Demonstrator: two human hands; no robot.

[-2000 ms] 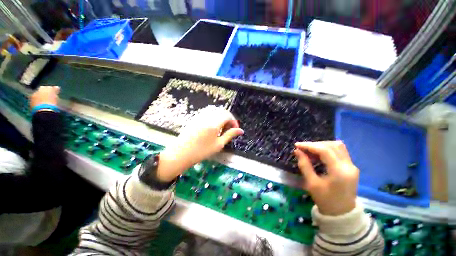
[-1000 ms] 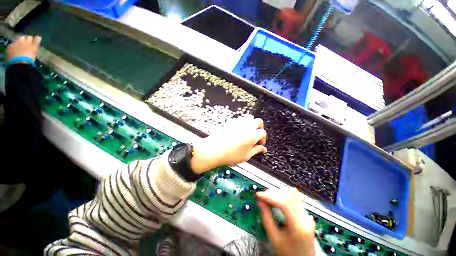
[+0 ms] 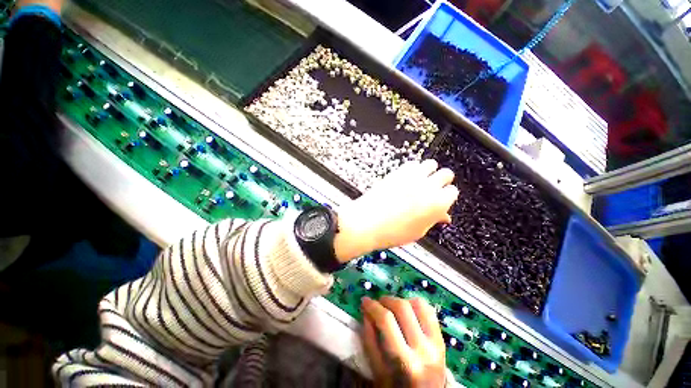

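My left hand, with a black watch at the wrist, reaches over the near left edge of the black tray of small dark cylinders. Its fingertips are bent down at the cylinders, and whether they pinch one is hidden. My right hand is low over the green circuit boards, back of the hand up, fingers side by side and pointing to the boards. Its fingertips touch or nearly touch them, and I cannot see whether it holds a part. Small white, blue and black components stand on the boards.
White components lie in the tray left of the cylinders, beside a dark green section. A shallow blue tray is at right, a deep blue bin behind. A neighbouring worker's dark sleeve is at far left.
The view has turned and shifted. My right hand has gone from the cylinder tray to the boards, and its fingers now point down at them. My left hand stays at the cylinder tray's left edge.
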